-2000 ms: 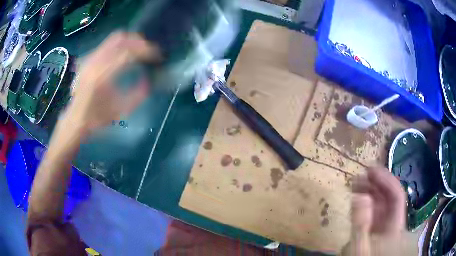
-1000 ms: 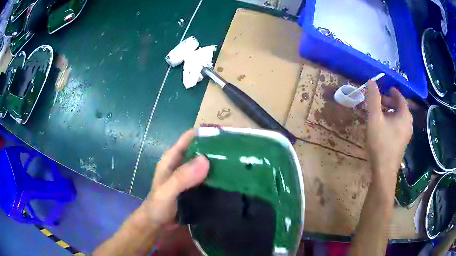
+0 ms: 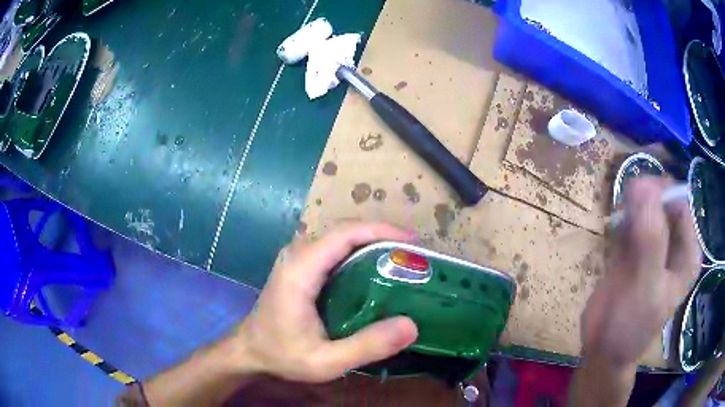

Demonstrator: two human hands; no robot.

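My left hand [image 3: 318, 318] holds a glossy green shell [image 3: 445, 310] at bottom centre, with bright trim along its upper rim. One red-orange lamp piece in a silver surround [image 3: 408, 262] sits near its upper left corner. Small dark holes show to the right of the lamp piece. My right hand [image 3: 636, 270] is at the right, blurred, holding a thin pale stick [image 3: 676, 192] like a pen, away from the shell. The white cup [image 3: 571, 126] stands on the stained cardboard pad [image 3: 540, 151] with no stick in it.
A hammer [image 3: 421, 139] with a white-wrapped head lies across the cardboard mat [image 3: 374, 167]. A blue bin [image 3: 588, 75] with a white liner is at the upper right. More green shells [image 3: 54, 95] lie at the left and right edges. A blue stool [image 3: 52, 262] stands at the lower left.
My left hand has turned the shell from its dark hollow side to its glossy outer side, showing the lamp piece. My right hand has moved down from the cup, taking the stick out.
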